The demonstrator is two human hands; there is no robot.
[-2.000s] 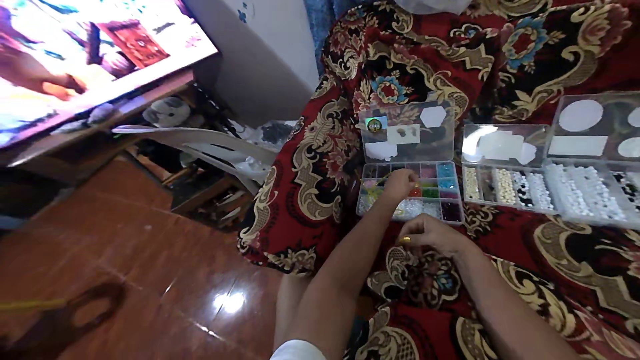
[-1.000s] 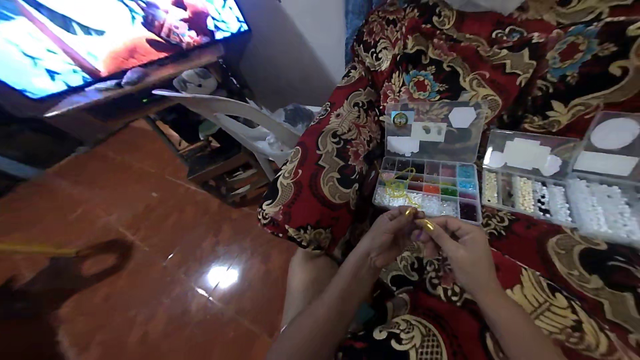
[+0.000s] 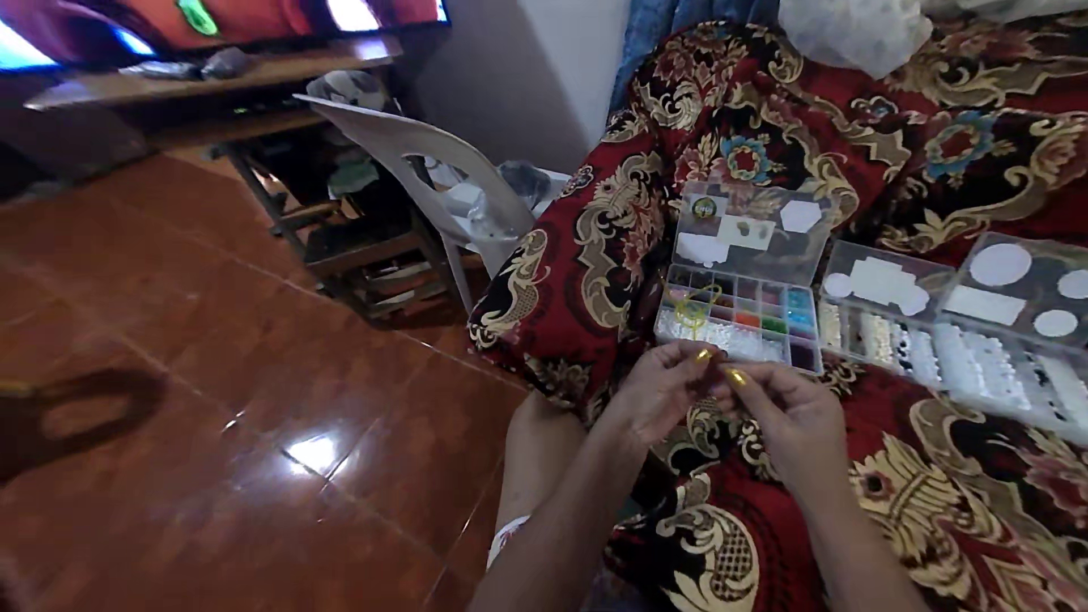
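Observation:
My left hand (image 3: pixel 667 387) and my right hand (image 3: pixel 786 412) meet fingertip to fingertip just in front of an open clear plastic bead organizer (image 3: pixel 738 319). Each has thumb and fingers pinched; whatever lies between them is too small to make out. Yellow cord (image 3: pixel 699 308) lies in a loose loop over the left compartments. The organizer holds white, orange, green, blue and dark beads, and its raised clear lid (image 3: pixel 752 234) has paper pieces on it. To the right stand a second open bead box (image 3: pixel 884 340) and a third (image 3: pixel 1003 374), with white, cream and black beads.
The boxes rest on a sofa with a red, black and gold patterned cover (image 3: pixel 595 246). A white plastic chair (image 3: pixel 459 187) stands beyond the sofa arm, near a wooden stand (image 3: pixel 255 76) with a lit television (image 3: pixel 212 25). A plastic bag (image 3: pixel 854 34) lies at the back.
Two seconds ago my left hand was over the organizer's compartments and my right hand was apart from it. Now both hands are together in front of the organizer. The view has shifted.

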